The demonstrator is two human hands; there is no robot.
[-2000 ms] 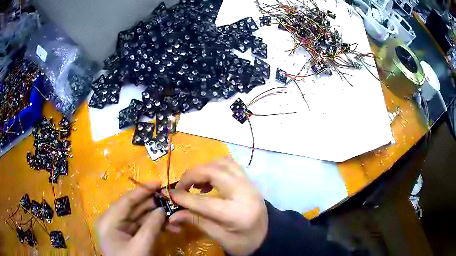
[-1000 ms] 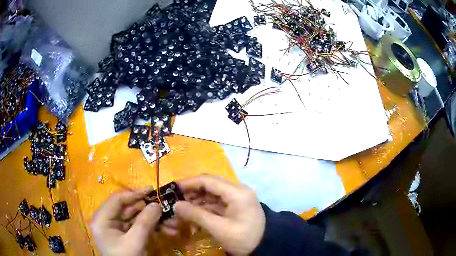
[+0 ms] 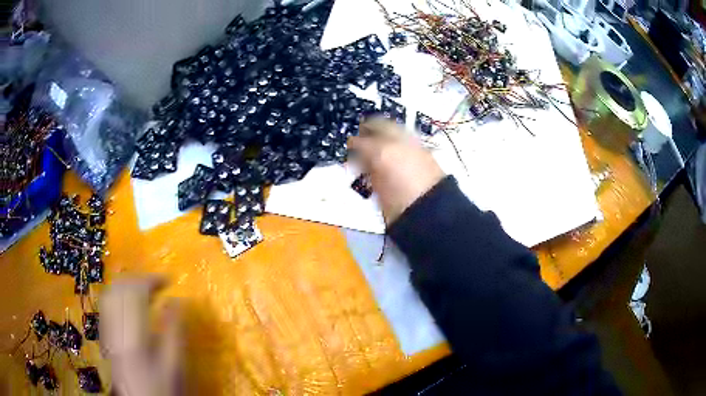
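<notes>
A large heap of black LED boards [image 3: 255, 100] lies at upper centre, partly on a white sheet [image 3: 495, 186]. My right hand [image 3: 391, 158] is at the heap's right edge, its fingertips blurred over the boards; whether it grips one cannot be told. A wired board [image 3: 361, 186] shows just below this hand, largely hidden by it. My left hand [image 3: 143, 336] is low at the left, strongly blurred, beside small joined board groups [image 3: 58, 332]. What it holds cannot be seen. One board turned over [image 3: 241, 238] shows a white face below the heap.
A tangled pile of wired boards [image 3: 484, 58] lies on the sheet at upper right. A yellow-green tape roll [image 3: 615, 93] and white plastic housings [image 3: 592, 35] are beyond. At left are a blue bin [image 3: 39, 182], a clear plastic bag [image 3: 89, 124] and a cluster of black boards [image 3: 76, 240].
My hands have parted from the board they held together at lower centre. My right hand has moved up to the heap, my left hand towards the left. That board is no longer seen there.
</notes>
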